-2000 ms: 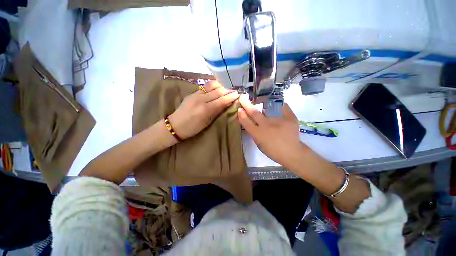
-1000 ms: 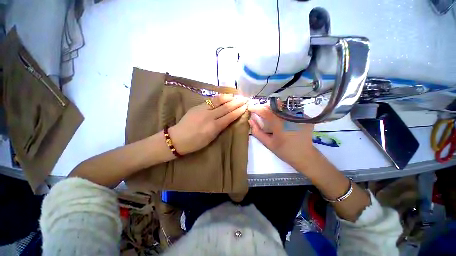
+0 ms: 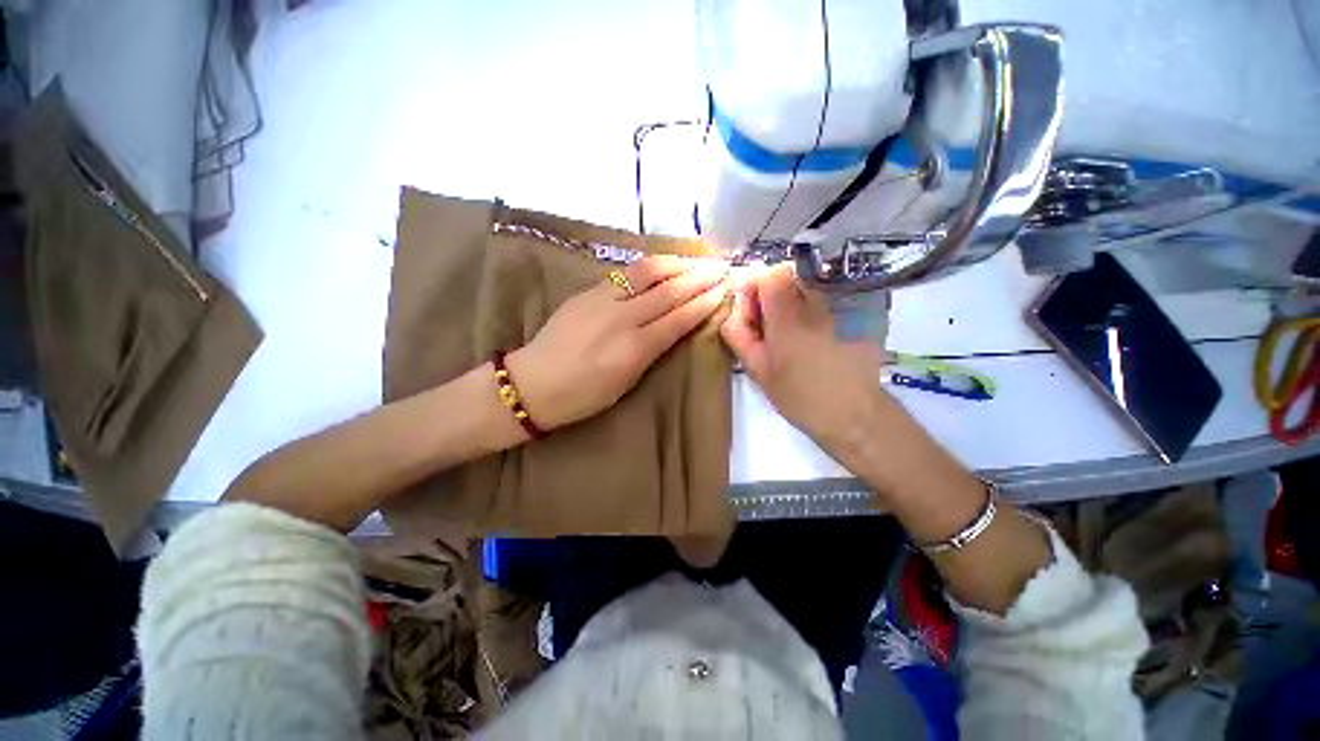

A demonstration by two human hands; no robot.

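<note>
A brown garment panel (image 3: pixel 579 463) lies on the white table, its right edge at the needle area of the sewing machine (image 3: pixel 796 116). A light zipper (image 3: pixel 543 236) runs along its top. My left hand (image 3: pixel 601 340) lies flat on the panel, fingertips close to the lit presser foot. My right hand (image 3: pixel 796 348) has its fingers bent together at the panel's right edge, just below the foot. The glare and my fingers hide the stitching point, and I cannot see clearly what the right fingertips grip.
Thread snips (image 3: pixel 941 379) lie right of my right hand, then a black smartphone (image 3: pixel 1126 355) and orange and red scissors (image 3: pixel 1285 374). Another zipped brown panel (image 3: pixel 130 333) lies at left. Crumpled brown cloth (image 3: pixel 434 637) is below the table edge.
My right fingers have drawn closer together at the panel's edge. My left hand stays flat on the panel. The view has shifted, showing the machine head at a different place.
</note>
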